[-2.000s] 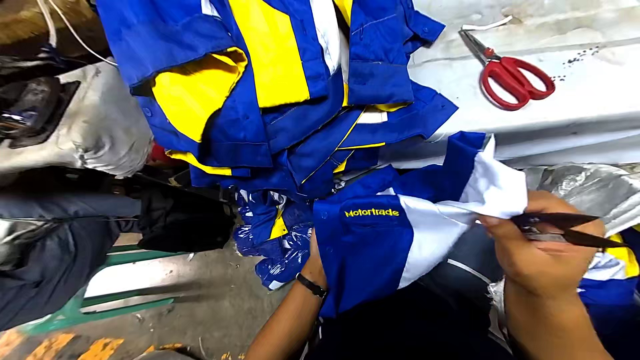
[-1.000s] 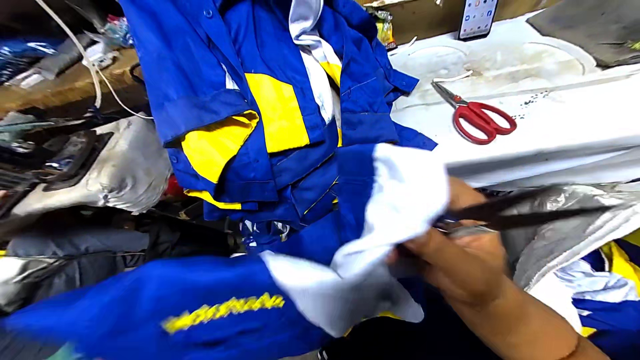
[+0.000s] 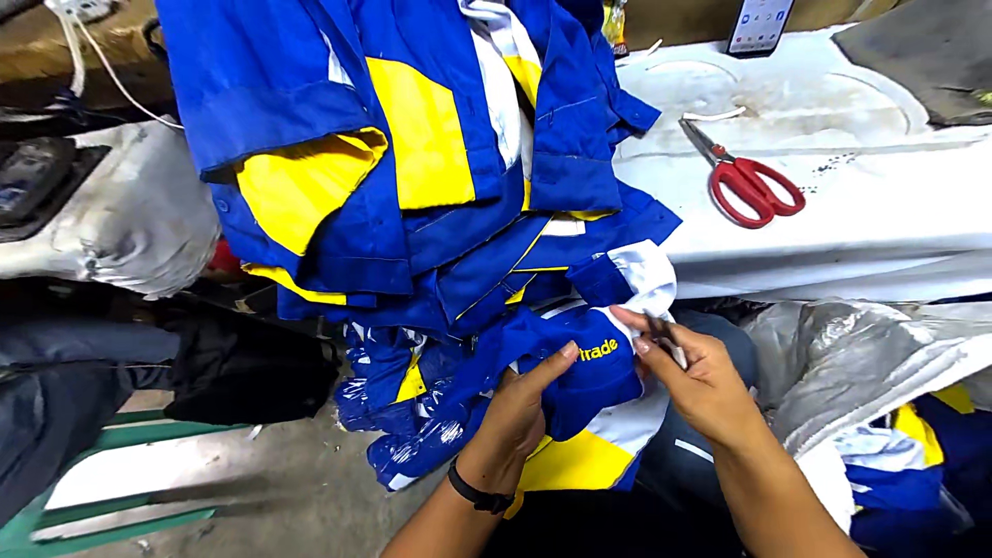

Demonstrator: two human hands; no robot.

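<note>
A blue, white and yellow garment (image 3: 593,387) with yellow embroidered lettering lies over my lap, bunched between my hands. My left hand (image 3: 523,399), with a black band at the wrist, grips the blue cloth left of the lettering, thumb on top. My right hand (image 3: 690,372) pinches the white edge of the cloth and also holds a dark metal tool (image 3: 664,337), mostly hidden by the fingers; its kind is unclear here. Beyond my hands lies a pile of blue, yellow and white garments (image 3: 430,139). Red-handled scissors (image 3: 748,182) rest on the white-covered table, slightly spread.
A smartphone (image 3: 759,27) stands at the table's (image 3: 876,225) back edge. Plastic-wrapped garments (image 3: 418,387) hang or lie below the pile. At right, grey plastic sheeting (image 3: 837,364) is beside more garments (image 3: 899,457). A green plastic chair (image 3: 124,511) and a person's dark-clad leg (image 3: 70,380) are at left.
The garment, swung out to the left and blurred a second ago, is now gathered between my hands. My left hand has come into view on it. The tool's long blades no longer show beyond my right hand.
</note>
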